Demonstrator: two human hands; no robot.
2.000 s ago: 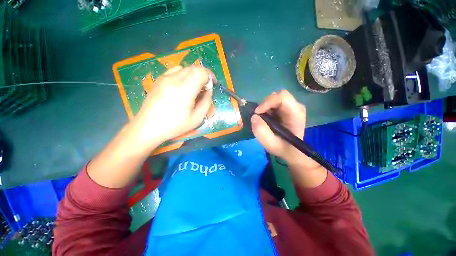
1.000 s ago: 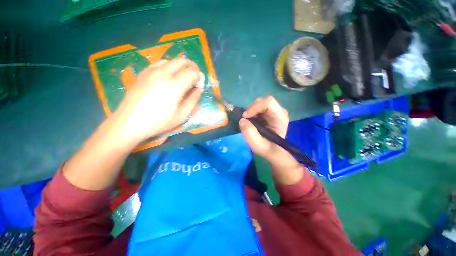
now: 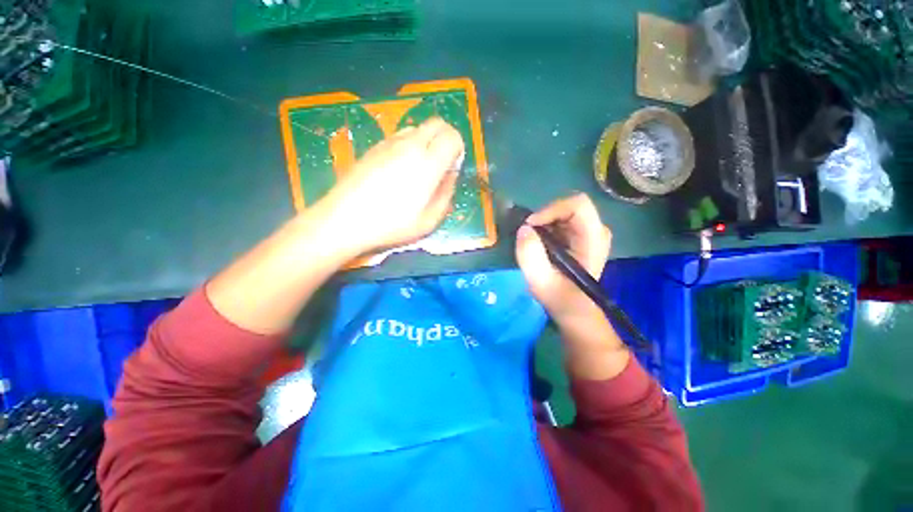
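Note:
A green circuit board (image 3: 405, 108) lies in an orange fixture (image 3: 490, 190) on the green bench mat. My left hand (image 3: 400, 185) is over the board, fingertips pinched near its right side, with a small white wrap at a fingertip. Thin solder wire (image 3: 150, 70) runs in from the upper left towards this hand; its end is hidden. My right hand (image 3: 571, 250) holds the black soldering iron (image 3: 581, 277) like a pen, right of the fixture. The iron's tip points up-left at the board's right part, close to my left fingertips; contact cannot be told.
A round pot (image 3: 653, 152) with silvery grains stands at right, beside a black station (image 3: 751, 160), a cardboard piece (image 3: 669, 62) and clear plastic (image 3: 854, 170). Board stacks (image 3: 85, 90) stand at upper left and upper right. A blue bin (image 3: 706, 372) with boards is below the edge.
The view has shifted, so the whole bench appears moved. Both hands keep about the same grip and place by the board; the iron tip stays near the left fingertips.

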